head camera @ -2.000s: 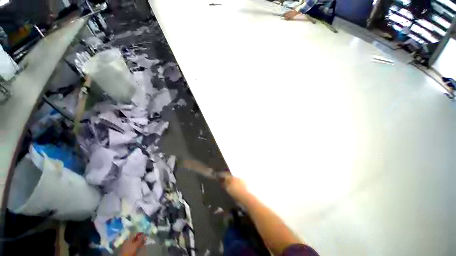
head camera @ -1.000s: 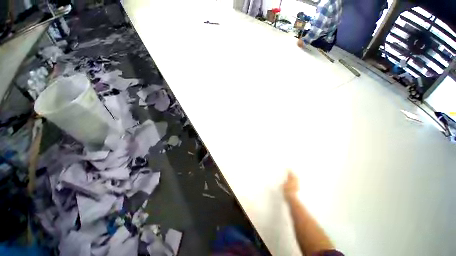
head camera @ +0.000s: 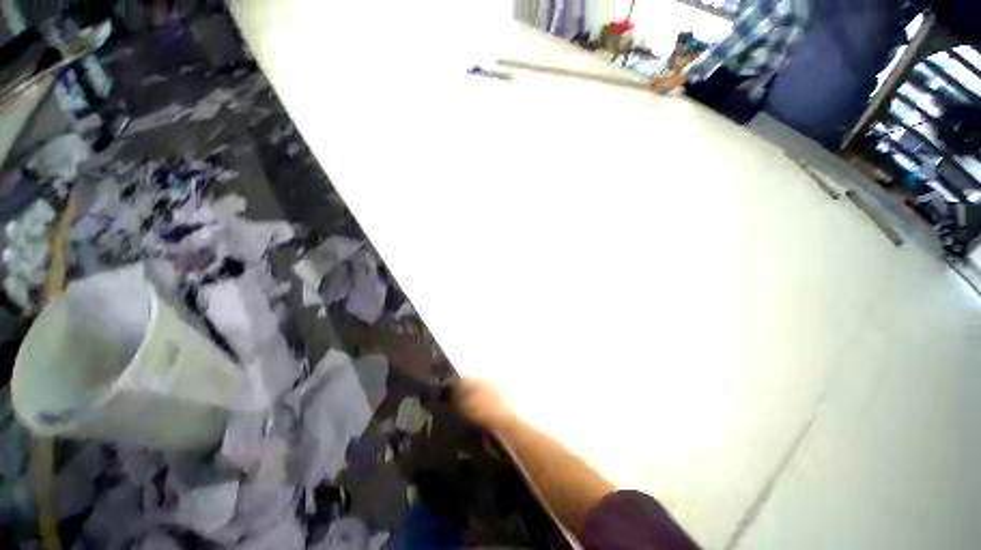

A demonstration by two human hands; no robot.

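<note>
The long white cutting table [head camera: 645,269] fills the middle and right of the view. My right hand [head camera: 481,404], blurred, is at the table's near left edge, with a bare forearm and a dark maroon sleeve behind it. A faint brownish streak, which looks like a thin stick [head camera: 407,358], extends from it up and left over the floor. The fingers look closed around its end, but the blur hides the detail. My left hand is not in view.
A white tub [head camera: 178,381] leans on the left among pale lilac offcuts [head camera: 344,403]. A person in a checked sleeve [head camera: 753,48] is at the far table edge, a hand on a long strip [head camera: 576,73]. Two strips [head camera: 873,218] lie along the right edge.
My right hand has moved from over the tabletop to its left edge. The view has shifted, bringing the tub closer. The far person's strip now extends across the table.
</note>
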